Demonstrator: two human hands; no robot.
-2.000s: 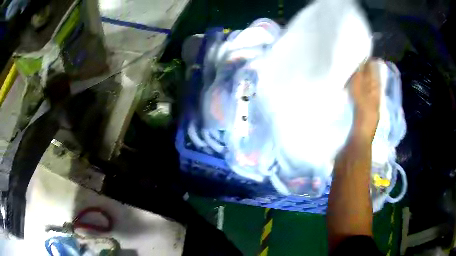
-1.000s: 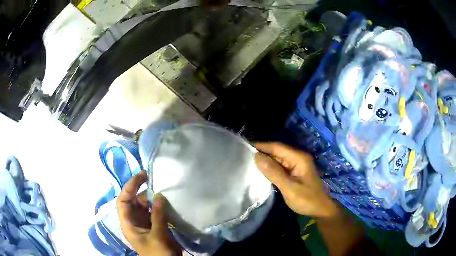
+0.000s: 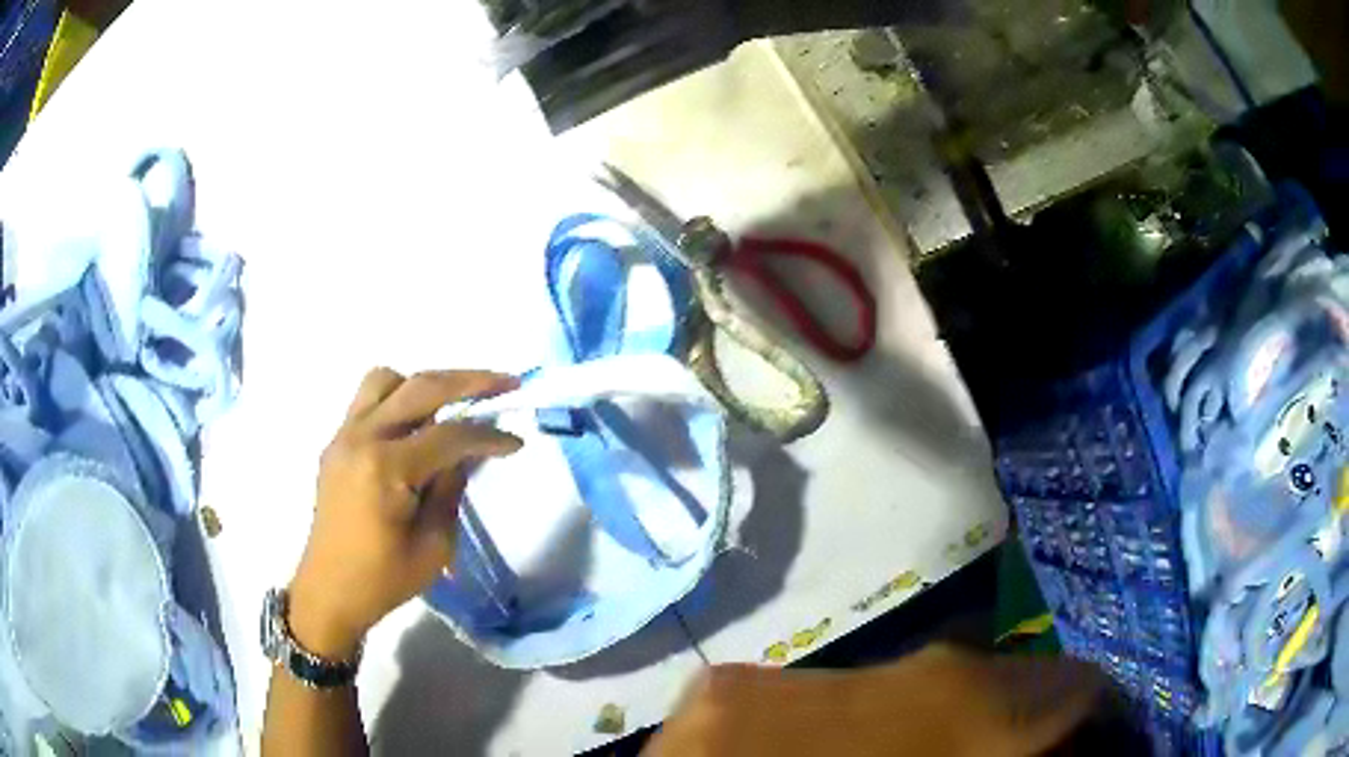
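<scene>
A round light-blue bag body (image 3: pixel 666 525) with a white inside stands on the white table. A bright-blue strap (image 3: pixel 595 296) loops out behind it, and a dark-blue slider shows inside its rim. My left hand (image 3: pixel 392 496), with a watch on the wrist, pinches the bag's upper left rim between thumb and fingers. My right hand (image 3: pixel 888 710) is blurred and cut off by the bottom edge; its fingers are not clear. Scissors (image 3: pixel 707 244) with one red handle and one cloth-wrapped handle lie just behind the bag, blades pointing up left.
A pile of light-blue loops and round panels (image 3: pixel 92 592) lies at the left. A blue mesh crate (image 3: pixel 1087 518) holding light-blue pieces with animal faces (image 3: pixel 1302 444) stands at the right. Dark machine parts (image 3: pixel 636 52) are at the top. The table's front edge has worn yellow marks.
The view has swung left, away from the crate. My left hand now holds the bag by its rim with the inside showing. My right hand has let go of the bag and moved to the bottom edge.
</scene>
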